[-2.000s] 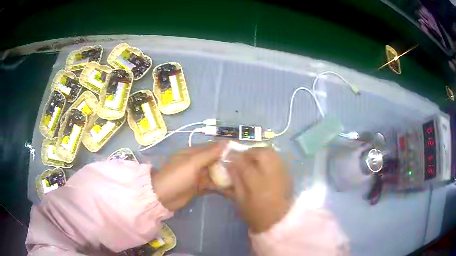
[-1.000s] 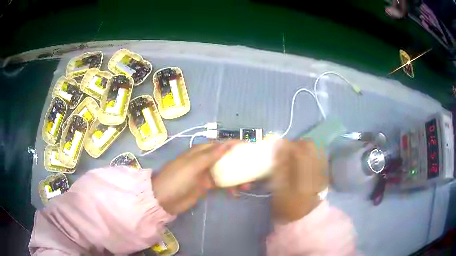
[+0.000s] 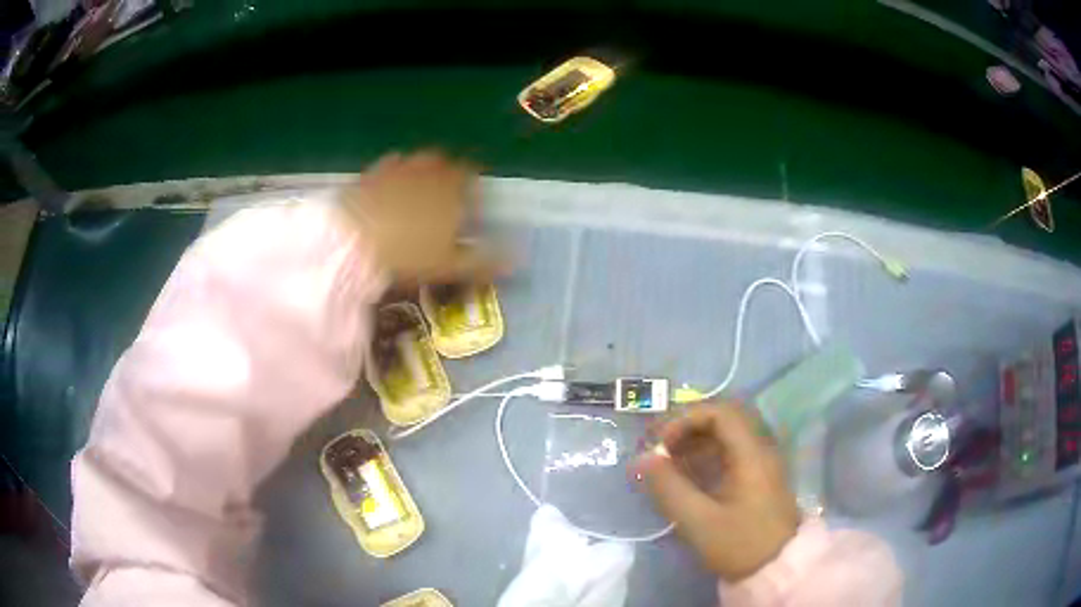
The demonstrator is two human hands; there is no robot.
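Observation:
My left hand (image 3: pixel 415 219) is blurred at the bench's back edge, above the open units; whether it holds anything is unclear. Two open cream-yellow units (image 3: pixel 462 318) (image 3: pixel 405 368) lie below it, partly covered by my hand and sleeve. Another open unit (image 3: pixel 371 492) lies nearer me, dark at one end with a yellow and white battery. My right hand (image 3: pixel 723 486) is right of centre, fingertips pinched around a small white-tipped end. A white cable (image 3: pixel 516 460) loops from the tester (image 3: pixel 634 395) to this hand. The tester's small screen is lit.
An open unit (image 3: pixel 567 90) lies on the green belt (image 3: pixel 711 142). A white cloth (image 3: pixel 569 569) is near me. Another unit (image 3: pixel 417 599) is cut off below. A pale-green block (image 3: pixel 812 391), domed device (image 3: pixel 877 445) and power supply (image 3: pixel 1031 403) stand right.
The pale unit has left my hands. My left hand has moved up to the bench's back edge; my right hand is lower. The view has shifted, showing the cloth and a unit on the belt.

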